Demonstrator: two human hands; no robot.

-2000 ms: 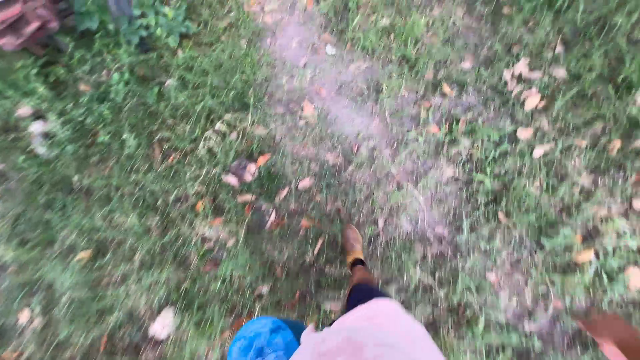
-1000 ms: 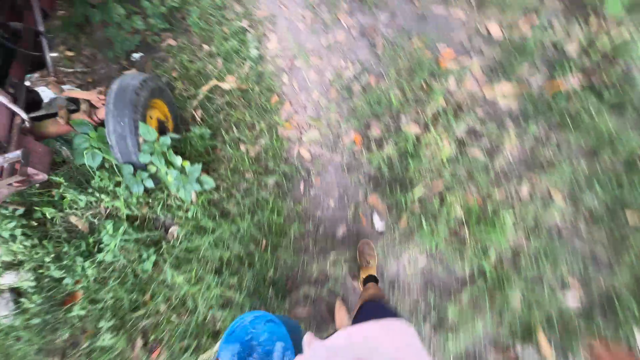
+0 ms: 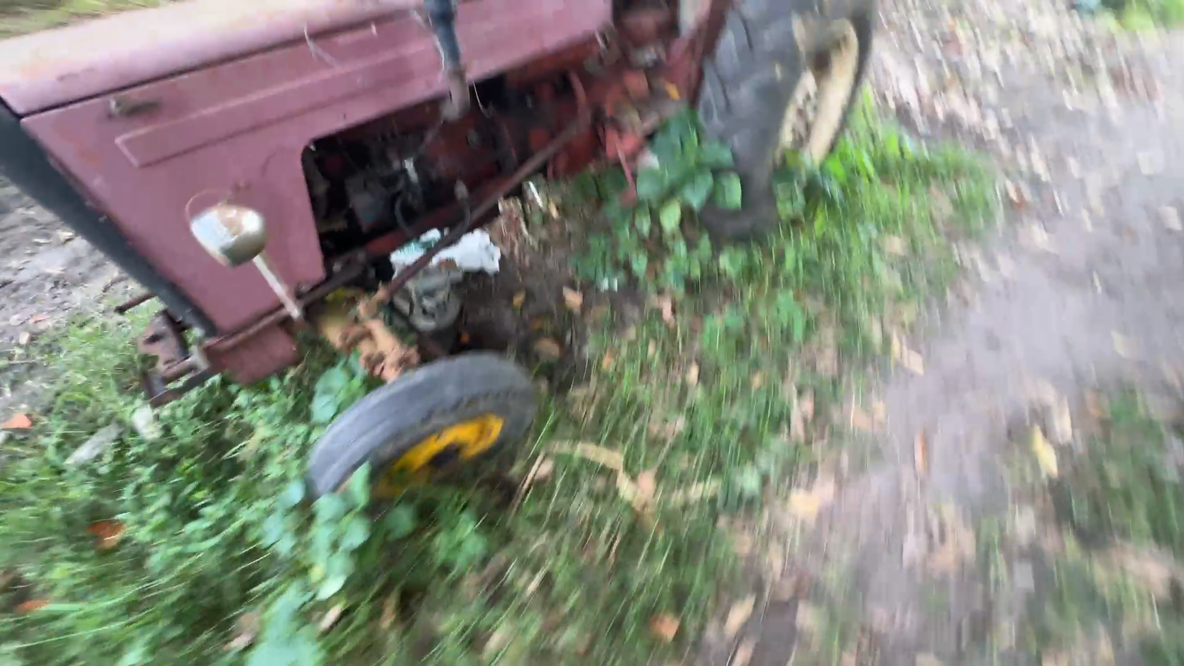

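Note:
Neither my left hand nor my right hand shows in the head view, so what they hold or touch is hidden. An old tractor with a faded red hood (image 3: 213, 176) fills the upper left. Its front wheel (image 3: 425, 421), a black tyre on a yellow rim, stands among weeds at the lower left. The large rear tyre (image 3: 745, 102) is at the top, right of centre. A round headlamp (image 3: 228, 233) sits on the hood's side. Through the side opening, dark engine parts (image 3: 370, 190) show, blurred.
Leafy weeds (image 3: 684, 176) grow against the rear tyre. A crumpled whitish thing (image 3: 462, 252) lies under the tractor. A dirt path (image 3: 999, 305) with scattered dry leaves runs along the right, beside a strip of grass (image 3: 777, 351).
The view has swung up and left onto the tractor, of which only a wheel and some parts showed a second ago. The foot, pink clothing and blue object seen earlier are out of view.

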